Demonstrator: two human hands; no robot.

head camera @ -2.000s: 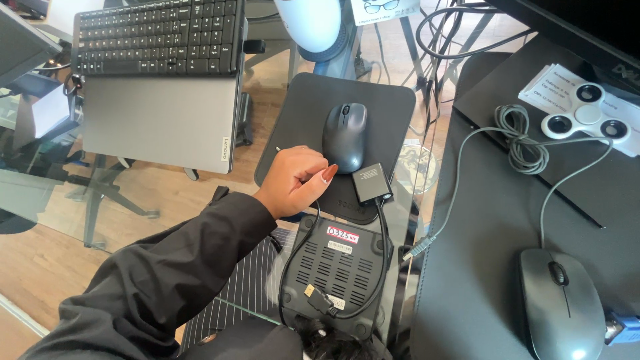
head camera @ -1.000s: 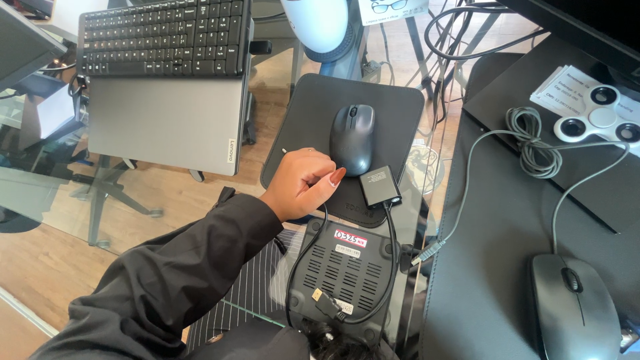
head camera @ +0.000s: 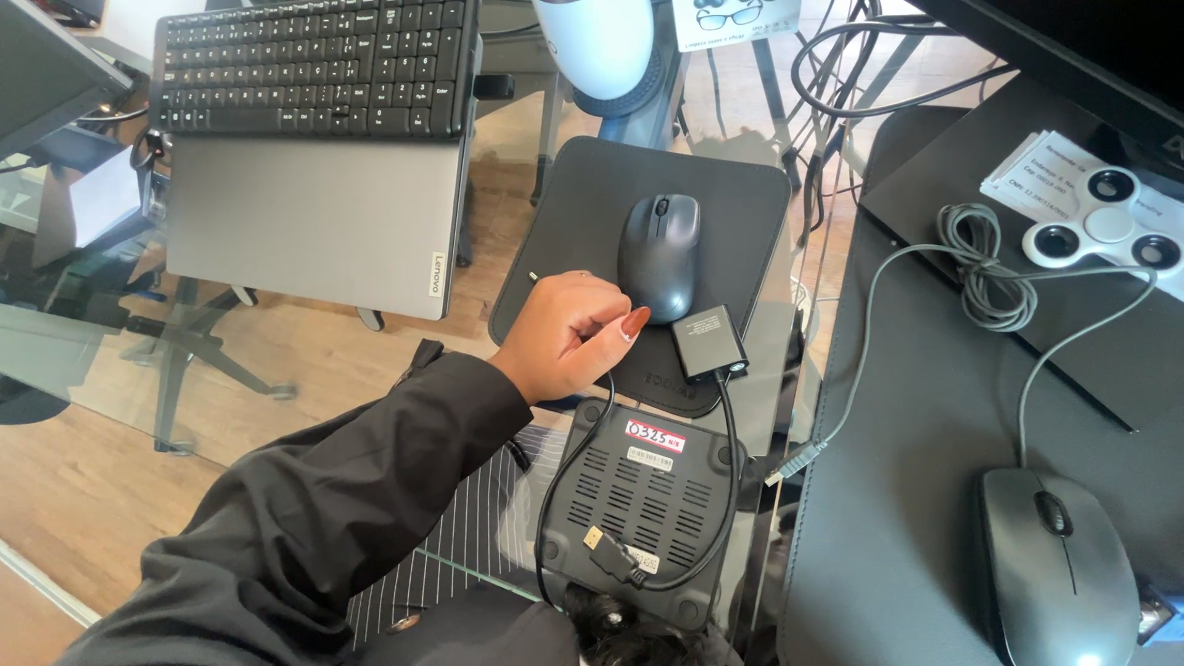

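My left hand [head camera: 569, 338] is curled into a fist at the left side of a black mouse pad [head camera: 573, 199], close to a dark wireless mouse [head camera: 659, 254]. A thin black cable [head camera: 592, 435] runs down from the fist, and a small metal tip [head camera: 534, 277] shows just beyond the knuckles. Right of the fist, a black video adapter [head camera: 709, 344] lies on the pad's lower edge. Its cable loops over a black vented box [head camera: 647, 499], where a USB plug [head camera: 610, 555] rests. My right hand is out of view.
A keyboard [head camera: 314, 69] rests on a closed grey laptop [head camera: 314, 222] at upper left. On the right, a wired mouse [head camera: 1059, 564] lies on a dark desk mat [head camera: 888, 518], its USB plug [head camera: 795, 462] near the mat's left edge. A white fidget spinner [head camera: 1108, 225] sits under the monitor [head camera: 1082, 65].
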